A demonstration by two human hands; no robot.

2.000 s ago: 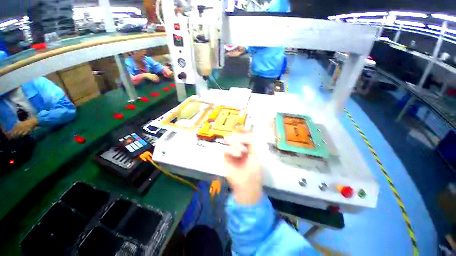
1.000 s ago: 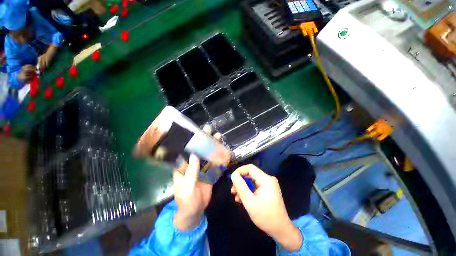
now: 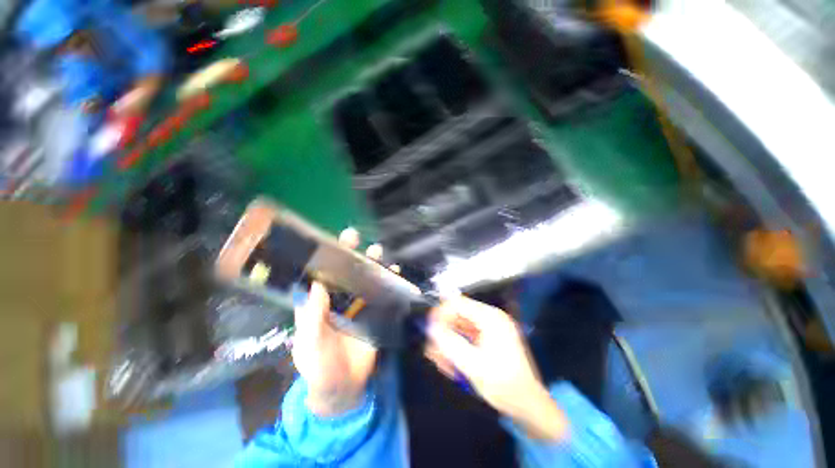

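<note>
My left hand (image 3: 334,352) holds a display module (image 3: 343,266), thumb on the near side and fingertips showing over the far edge. Its pale, metallic back with a dark patch and a small orange area faces up, and it is tilted. My right hand (image 3: 483,352) is at the module's right end, thumb and fingers closed together near its corner; blur hides whether anything is pinched there. A blister tray (image 3: 458,164) with dark pockets lies on the green bench just beyond the module.
A blurred stack of trays (image 3: 169,265) stands at left, beside a brown carton (image 3: 46,292). A white machine (image 3: 742,110) is at right, with an orange connector (image 3: 774,256). A dark box (image 3: 558,55) lies beyond the tray. A person in blue (image 3: 101,64) is at upper left.
The view has shifted and blurred. The module is turned to a flatter angle to the camera, and my right hand has come up against its right end.
</note>
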